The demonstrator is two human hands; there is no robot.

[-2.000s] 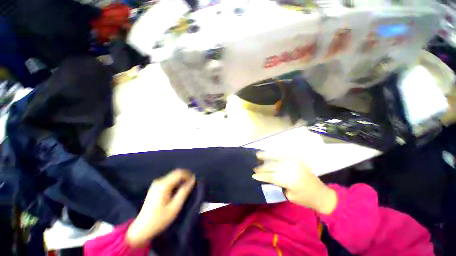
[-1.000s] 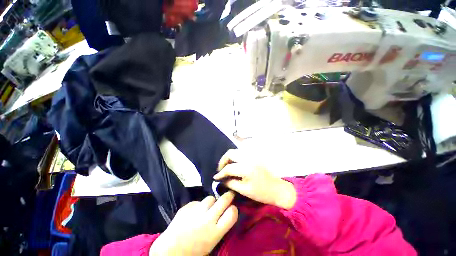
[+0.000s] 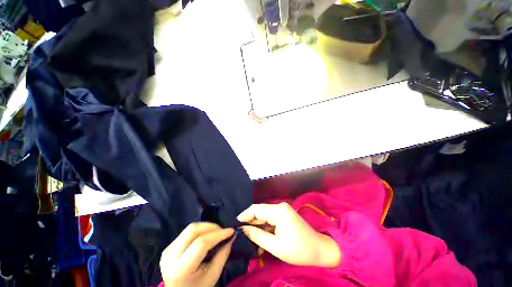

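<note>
A dark navy garment piece lies heaped on the left of the white table, and a strip of it runs over the front edge to my hands. My left hand pinches the dark cloth edge between thumb and fingers. My right hand pinches the same edge close beside it, the fingertips nearly touching, above my lap. The needle and presser foot area of the sewing machine is at the top, away from the cloth in my hands. The throat plate and bed is lit yellowish.
A glossy black tray or bag lies right of the needle, with dark cloth next to it. The white table's front edge runs across in front of me. Blue and red bins are at the lower left, partly hidden.
The view has tipped down and closer, so the machine arm is mostly out of frame. Both hands are lower, with their fingertips together on the cloth edge; the pale bit at the fingers no longer shows.
</note>
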